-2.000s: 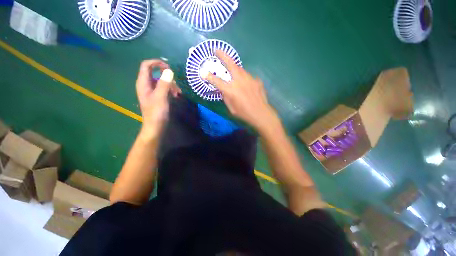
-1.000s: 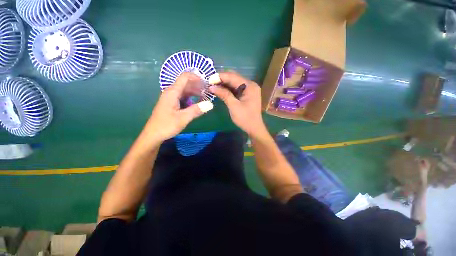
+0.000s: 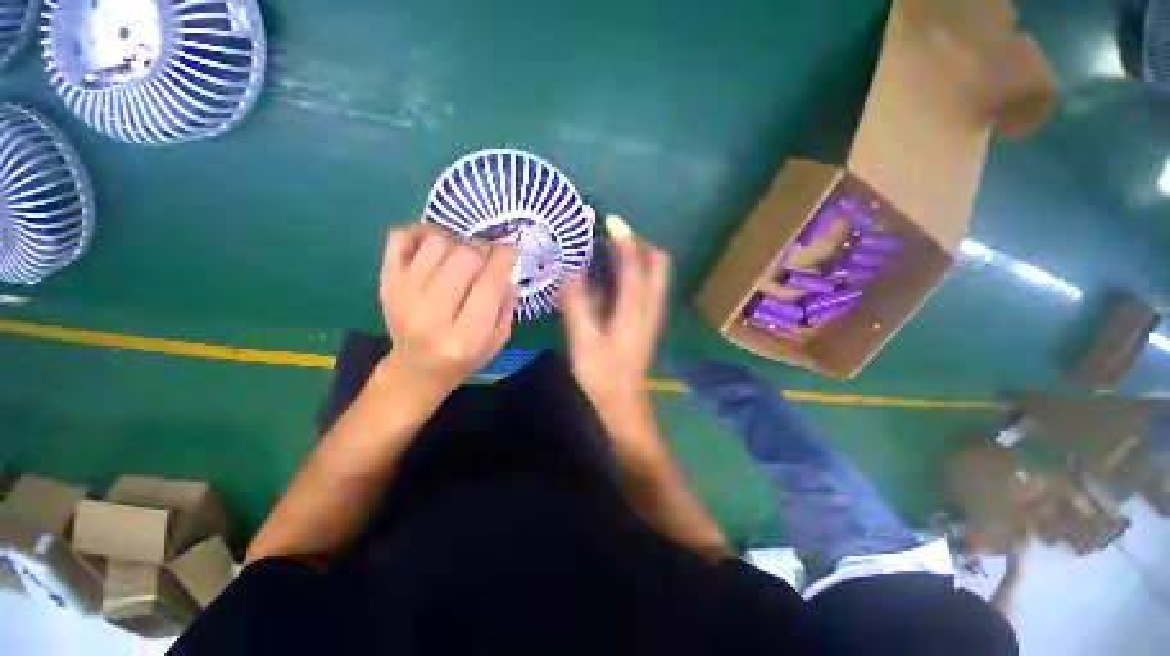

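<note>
A white round slotted fan housing [image 3: 511, 192] lies on the green surface in front of me, with its centre recess facing up. My left hand [image 3: 449, 297] is at its near left side, fingers curled over the rim and centre; what is under the fingers is hidden. My right hand [image 3: 618, 301] is just off the housing's right side, blurred, with a dark slim tool [image 3: 603, 276] in it and a pale yellow finger cot [image 3: 618, 228] at a fingertip. I cannot make out a purple cell in the housing.
An open cardboard carton [image 3: 751, 256] with purple cells [image 3: 828, 305] stands at the right, its flap raised. Other fan housings [image 3: 212, 71] are at the upper left. A yellow line [image 3: 167, 346] runs along the near side. Another person's leg [image 3: 802, 474] is at the lower right. Empty-looking boxes [image 3: 122, 532] are at the lower left.
My right hand has moved away from my left hand to the housing's right side. My left hand's fingers have curled over the housing. The view has shifted, so the carton appears farther right and lower.
</note>
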